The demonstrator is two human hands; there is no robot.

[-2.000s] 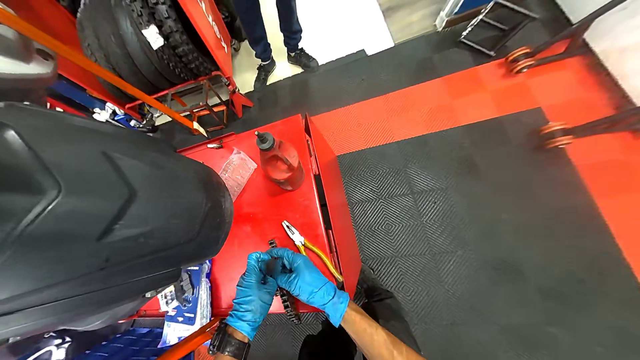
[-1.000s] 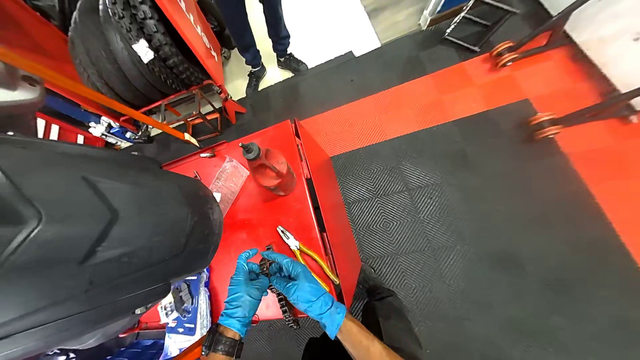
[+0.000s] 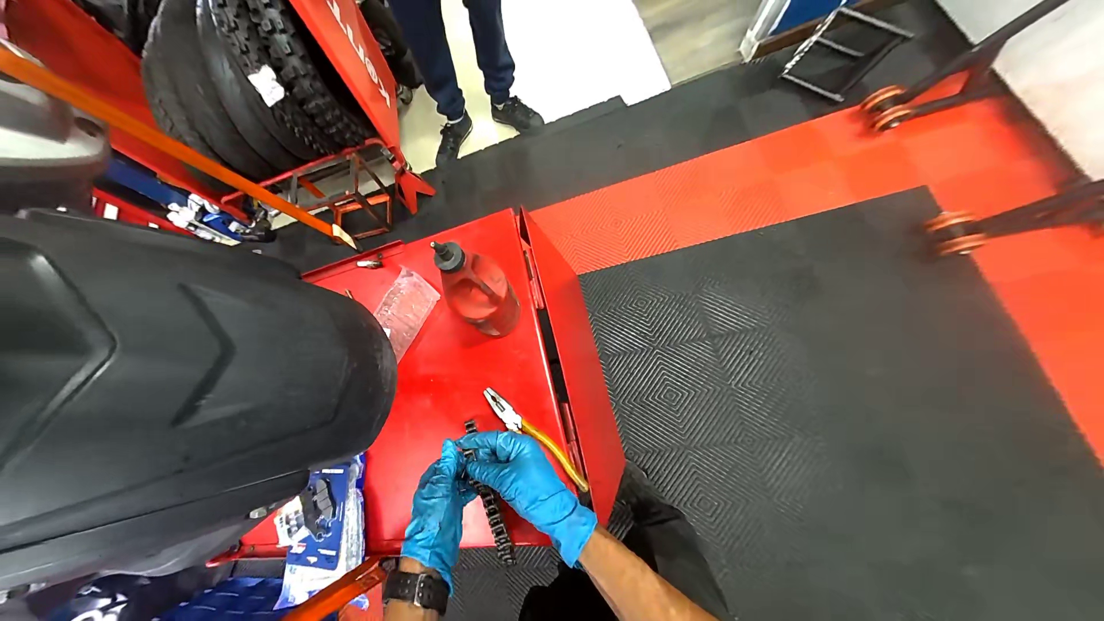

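Note:
A dark drive chain (image 3: 493, 517) lies over the front edge of a red metal bench top (image 3: 440, 379); its upper part runs between my blue-gloved hands. My left hand (image 3: 438, 500) pinches it from the left, my right hand (image 3: 517, 479) from the right, with fingertips nearly meeting. The links under my fingers are mostly hidden. Combination pliers with yellow handles (image 3: 552, 453) lie just beyond and right of my right hand, jaws pointing away. Farther back stands a translucent plastic bottle with a black cap (image 3: 479, 293), beside a clear plastic wrapper (image 3: 407, 309).
A large motorcycle tyre (image 3: 285, 362) covers the bench's left side. Blue packaging (image 3: 332, 526) with a brake pad sits below it. An orange bar (image 3: 172, 147) crosses the upper left near racked tyres (image 3: 250, 78). Another person's legs (image 3: 457, 60) are at the back.
Both hands stay together at the chain, with small shifts of the fingers. The pliers and bottle keep their places on the bench.

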